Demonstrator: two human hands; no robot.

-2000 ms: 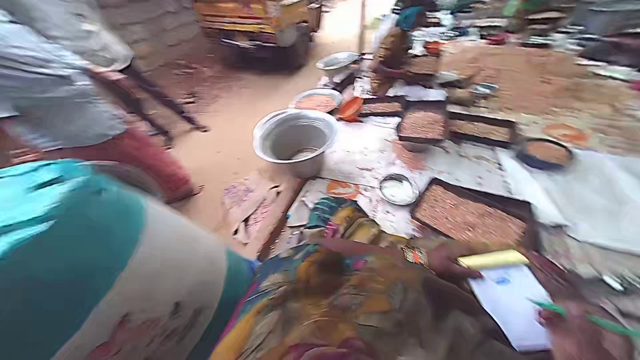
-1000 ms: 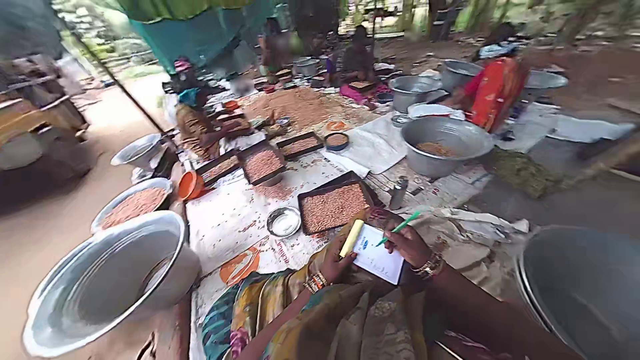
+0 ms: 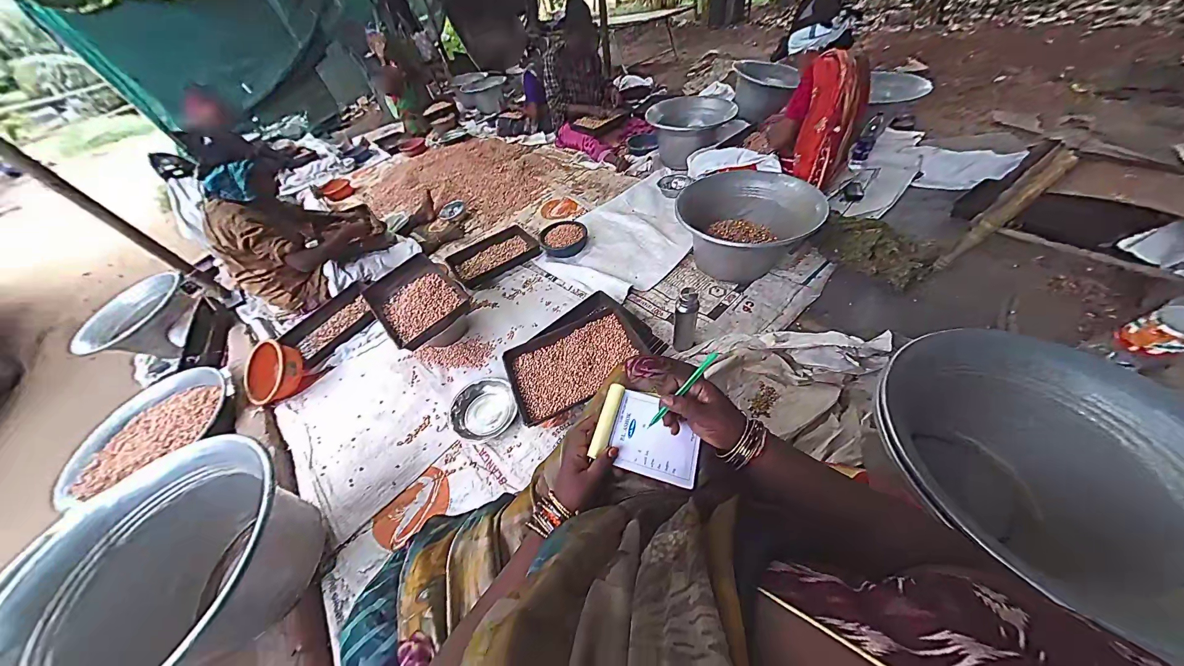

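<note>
My left hand (image 3: 583, 467) holds a small notepad (image 3: 655, 449) over my lap, its yellow cover folded back at the left edge. The white page bears printed writing and a blue mark. In my right hand (image 3: 708, 412) is a green pen (image 3: 686, 384), slanted with its lower end at the upper part of the page. Bangles circle both wrists. Just beyond the pad lies a dark rectangular tray (image 3: 518, 384) full of reddish-brown nuts or seeds, with a small metal bowl (image 3: 484, 409) at its left and a metal bottle (image 3: 685, 319) at its right.
Large metal basins stand at the left (image 3: 268, 518), right (image 3: 888, 416) and ahead (image 3: 751, 208). More filled trays (image 3: 416, 301) and an orange tub (image 3: 273, 372) rest on white sacks. Several people sit around a heap of nuts or seeds (image 3: 481, 180); one wears red (image 3: 832, 120).
The view has swung right since two seconds ago. Both hands still hold the notepad and green pen, which were there in the earlier frames too.
</note>
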